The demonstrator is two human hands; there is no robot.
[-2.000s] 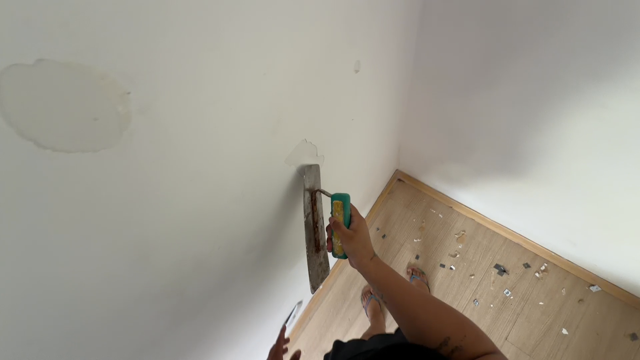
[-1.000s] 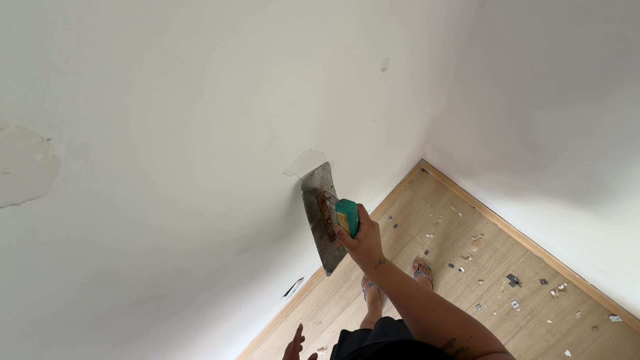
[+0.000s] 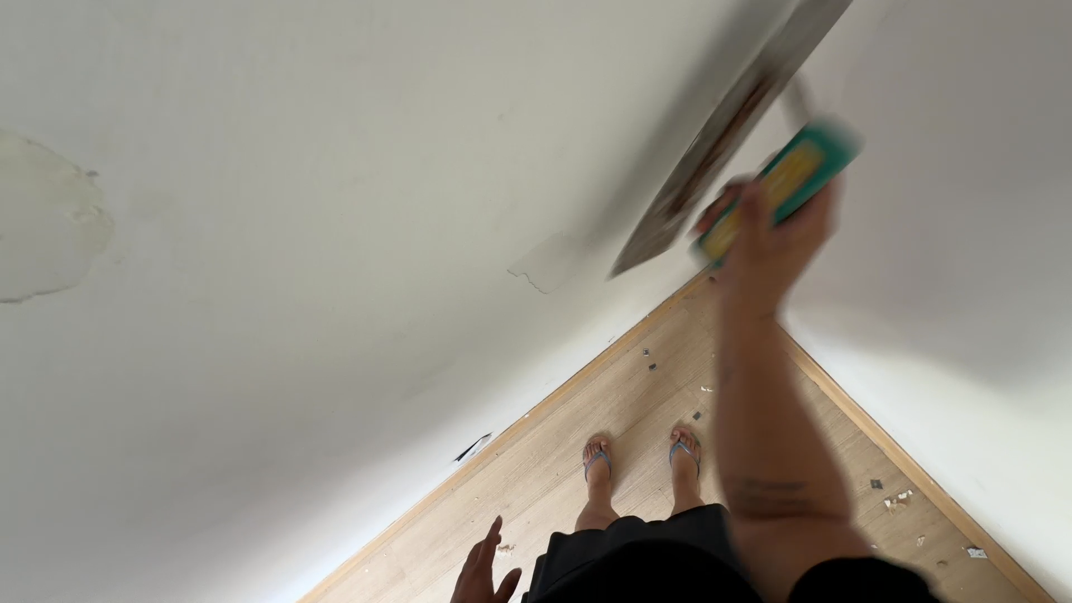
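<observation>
My right hand (image 3: 775,239) grips the green and yellow handle of a steel plastering trowel (image 3: 720,146), blurred by motion. The long blade slants up to the right, close to the left wall (image 3: 335,167); whether it touches cannot be told. Left of the blade's lower tip is a small thin patch of filler (image 3: 553,261) with a ragged edge. A larger rounded patch (image 3: 50,218) is at the far left of the same wall. My left hand (image 3: 484,569) is low in the view, fingers apart, holding nothing.
Two walls meet in a corner above a wood-look floor (image 3: 536,502) edged by a wooden baseboard (image 3: 913,461). Flakes and small debris (image 3: 898,500) lie about the floor. My feet in flip-flops (image 3: 599,456) stand near the left wall, which has a dark gash (image 3: 473,448) low down.
My right hand has carried the trowel up and to the right, off the small patch that its blade partly overlapped a second ago. My left hand stays low and empty.
</observation>
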